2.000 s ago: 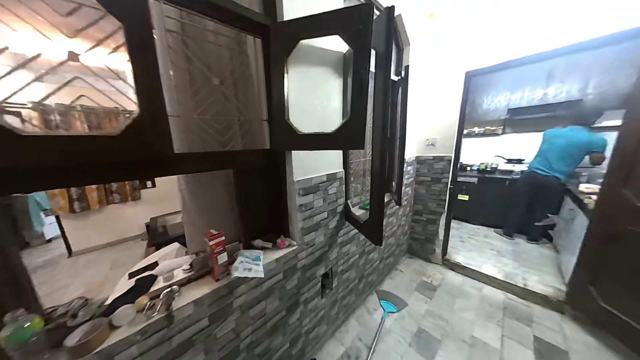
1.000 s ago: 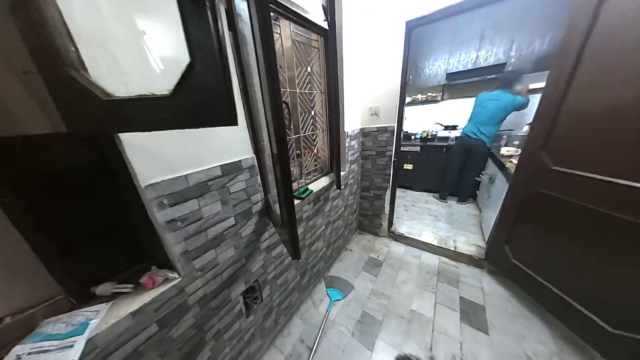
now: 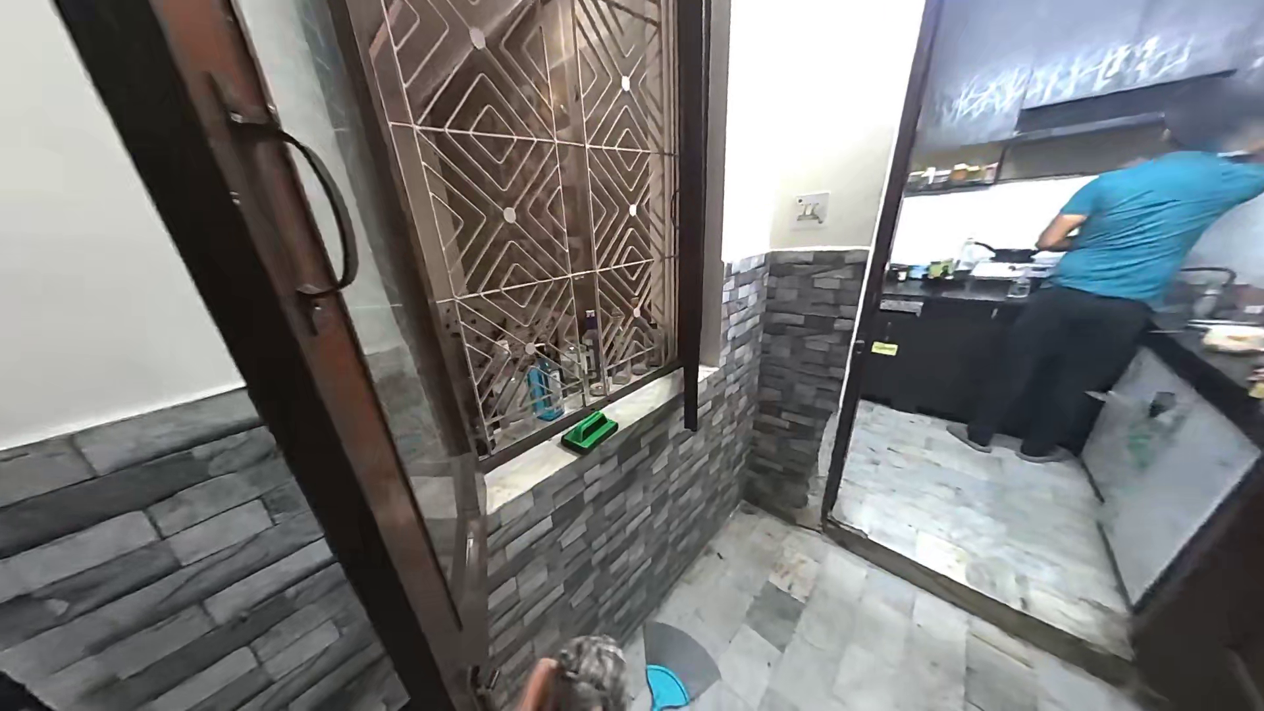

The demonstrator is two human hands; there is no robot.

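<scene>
At the bottom edge, part of a hand, apparently my right hand, is against a mottled grey bundle, perhaps a cloth; most of the hand is cut off by the frame. My left hand is out of view. Just right of the bundle is a broom with a blue collar and a grey fan-shaped head, low over the tiled floor. A green-handled scrubbing brush lies on the window sill, in front of a metal window grille. Bottles, one of them blue, stand behind the grille.
An opened window shutter frame with a curved handle slants across the left. Grey stone-look tiles cover the lower wall. Beyond a doorway with a raised threshold, a person in a blue shirt stands at a kitchen counter.
The view has swung right and come closer to the grilled window. The hand with the grey bundle has come into view at the bottom. The person in the kitchen has lowered an arm.
</scene>
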